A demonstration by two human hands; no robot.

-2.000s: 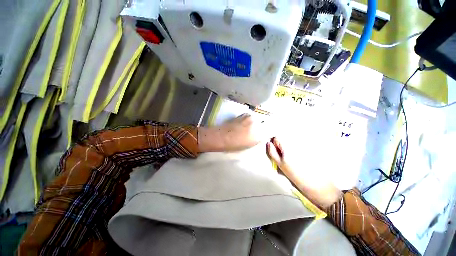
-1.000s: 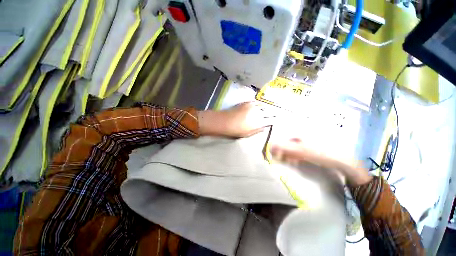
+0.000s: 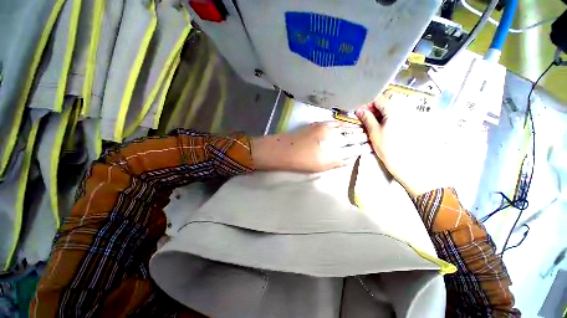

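Observation:
The large beige-grey workpiece (image 3: 298,211) lies in front of me, its near end an open tube over my lap. Yellow binding (image 3: 429,258) runs along its right side. My left hand (image 3: 317,148) lies flat on the fabric, fingers pointing right, below the sewing machine head (image 3: 323,68). My right hand (image 3: 375,127) is at the fabric's far edge, close to the needle area, with thumb and fingers near together; whether it pinches the fabric is unclear. The needle itself is hidden.
Heaped grey pieces with yellow edges (image 3: 93,68) hang at the left. A brown-grey metal plate (image 3: 242,105) lies between them and the machine. A blue hose (image 3: 502,28) is behind the head. Black cables (image 3: 519,202) lie on the white table (image 3: 491,155) at the right.
My right hand has moved forward to the needle area beside my left hand. My left hand now lies flatter on the fabric. The machine head appears larger and nearer in view.

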